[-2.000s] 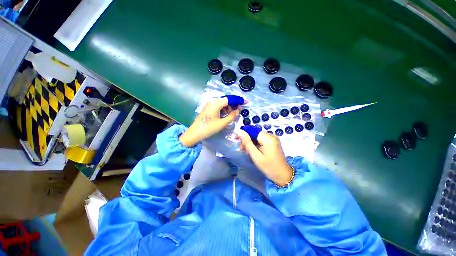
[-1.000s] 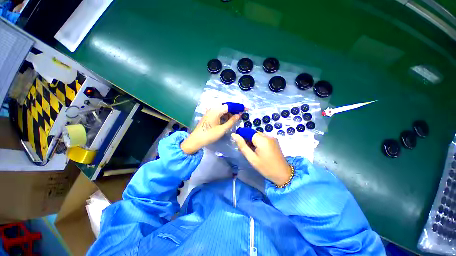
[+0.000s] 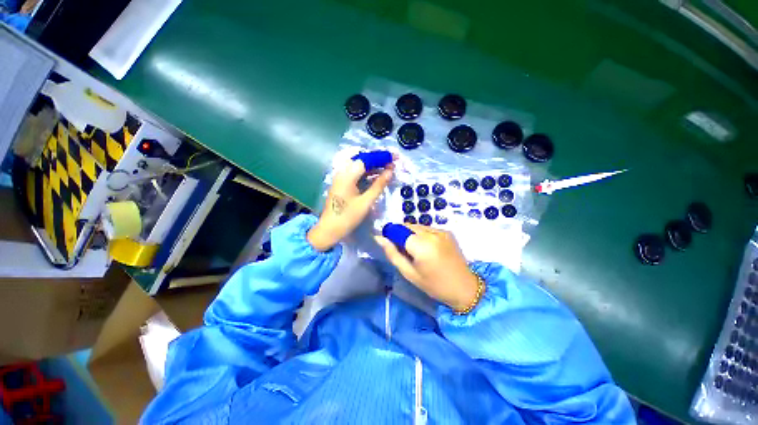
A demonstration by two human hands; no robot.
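Note:
Small black discs [image 3: 424,205] lie in short rows on the clear plastic film [image 3: 490,245], right of my hands. Larger glossy black round pieces [image 3: 461,138] stand in two uneven rows on the film's far part. My left hand [image 3: 356,199], with a blue cot on a finger, is at the film's left side, fingers curved. My right hand [image 3: 432,259], also with a blue cot, is nearer to me beside the discs, its fingertips pointing toward my left hand. Whether either hand holds a small part is too small and blurred to tell.
A white pointed tool with a red end [image 3: 580,180] lies right of the film. Three larger black pieces [image 3: 677,236] lie farther right, near a small-parts tray [image 3: 738,349] at the edge. At left are a yellow-and-black striped fixture [image 3: 62,191] and a yellow tape roll [image 3: 133,252].
The small discs near my hands stand in a different arrangement. My left fingertips have moved slightly up and away from my right ones. A black piece now shows at the far right edge.

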